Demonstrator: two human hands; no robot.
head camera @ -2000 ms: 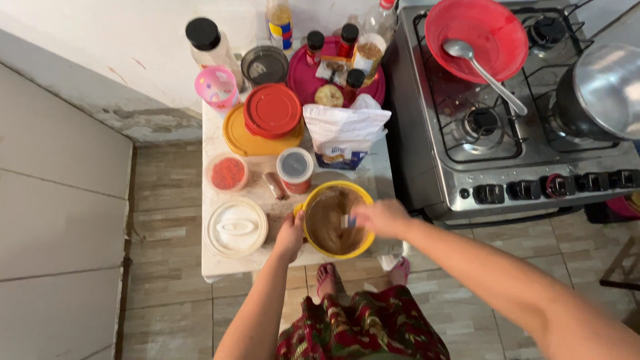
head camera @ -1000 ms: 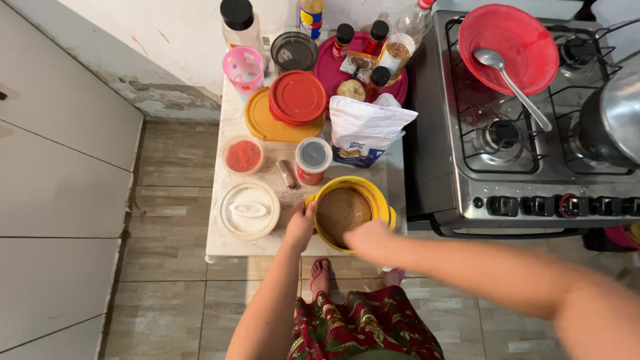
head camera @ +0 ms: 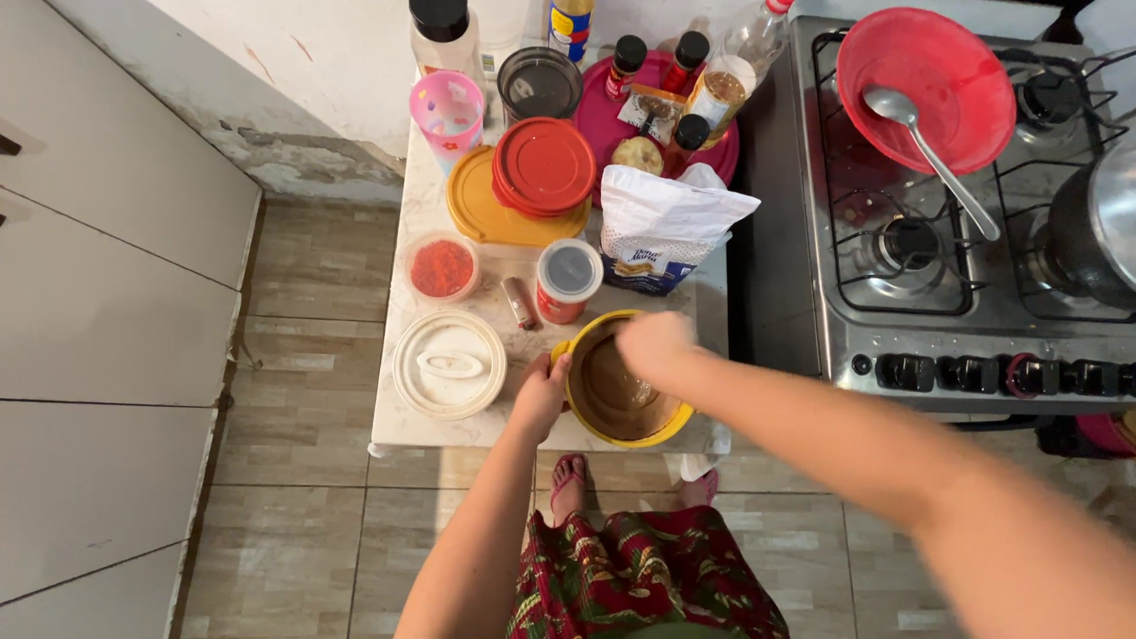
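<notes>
A yellow plastic bowl (head camera: pixel 667 433) with brown batter (head camera: pixel 621 390) in it stands at the front edge of a small table. My left hand (head camera: pixel 540 397) grips the handle on the bowl's left side. Over the bowl's upper part is my right hand (head camera: pixel 655 348), blurred and with curled fingers; whatever it holds is hidden in this view. Just behind the bowl are a red canister with a grey lid (head camera: pixel 569 271) and a lighter (head camera: pixel 517 303). To the left sits a round white lidded container (head camera: pixel 449 365). A white and blue paper bag (head camera: pixel 661 231) stands behind.
Farther back are red shredded food in a tub (head camera: pixel 442 269), a red lid (head camera: pixel 544 166), a patterned cup (head camera: pixel 447 115) and a magenta tray (head camera: pixel 596 111) with several bottles. Right of the table, a gas stove (head camera: pixel 852 333) bears a red bowl (head camera: pixel 967 106), a metal spoon (head camera: pixel 941 164) and a pot (head camera: pixel 1100 231).
My right hand has moved about over the bowl, from its right side to its upper part. A light-coloured utensil end seen beside it two seconds ago is now hidden. My left hand keeps its grip.
</notes>
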